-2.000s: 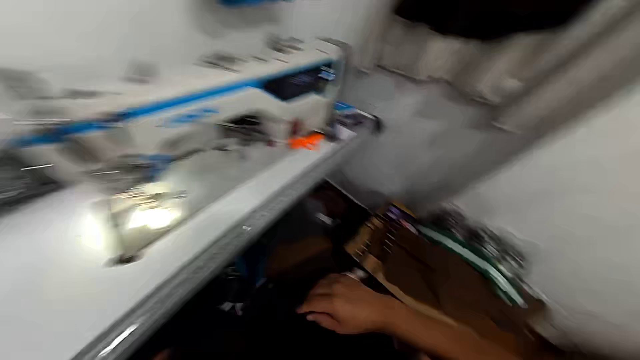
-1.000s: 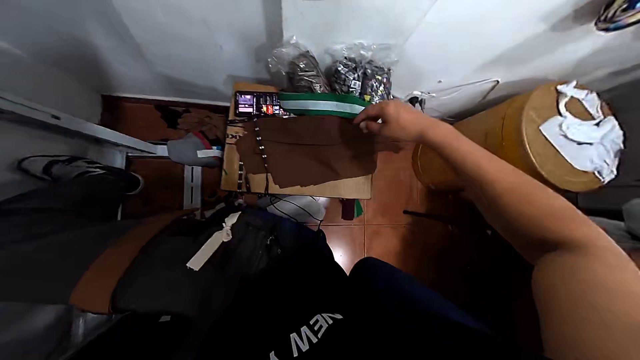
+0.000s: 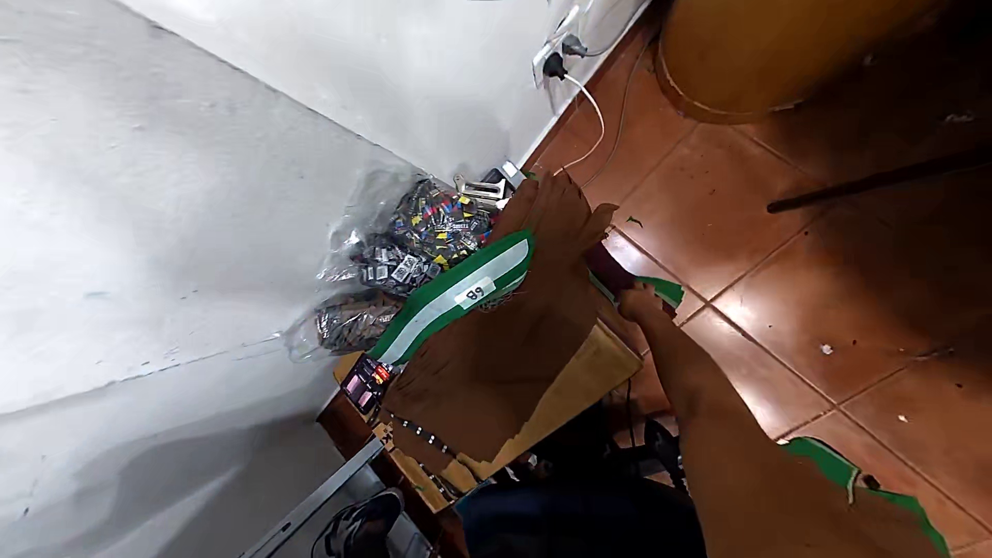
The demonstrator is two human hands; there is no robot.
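Note:
Brown fabric pieces lie spread and overlapping on a cardboard sheet, their far edge bunched in narrow folds. Across their left side runs a green fabric strip with a pale band and a small label bearing writing. My right hand reaches in from the lower right, fingers closed on the end of a dark maroon piece, beside the cardboard's right edge. A green scrap shows just behind that hand. My left hand is not in view.
Plastic bags of small labels lean near the wall. A phone-like screen is by the cardboard. Plugs with cables are at the wall. A large yellow-brown container and a dark rod are on the right. Green fabric lies lower right.
My right hand has left the far edge of the brown fabric and the green strip, where it was a second ago, and is now on the maroon piece. The view has turned strongly.

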